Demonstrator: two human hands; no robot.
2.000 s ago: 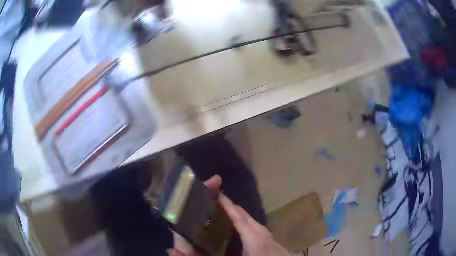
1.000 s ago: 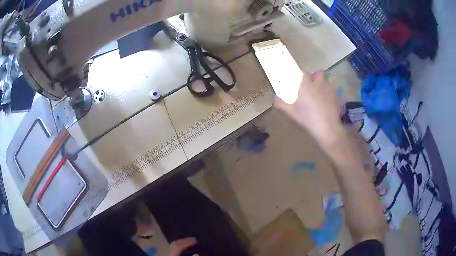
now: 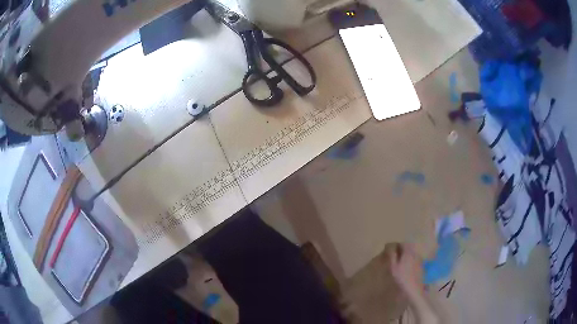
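The smartphone [image 3: 381,73] lies at the right of the machine bed, bright screen up, its near end past the front edge. My right hand [image 3: 411,278] is blurred, low at the right over the brown floor area, away from the phone; whether it holds anything is unclear. My left hand is not in view. The clear sewing template [image 3: 120,278] lies at the left of the bed beside the needle area [image 3: 79,130], with a brown guide strip [image 3: 57,218] and a red strip [image 3: 65,237].
Black-handled shears [image 3: 273,79] lie on the machine bed [image 3: 190,171], behind the printed ruler. A dark fabric piece [image 3: 166,31] lies under the machine arm [image 3: 82,44]. Below are my dark-clothed legs [image 3: 266,272] and blue scraps [image 3: 443,253]. A blue bundle [image 3: 511,88] hangs at the right.
The phone was in my right hand and now lies released on the bed. My right hand has moved down, away from it. The hand seen at the bottom edge is gone from view.
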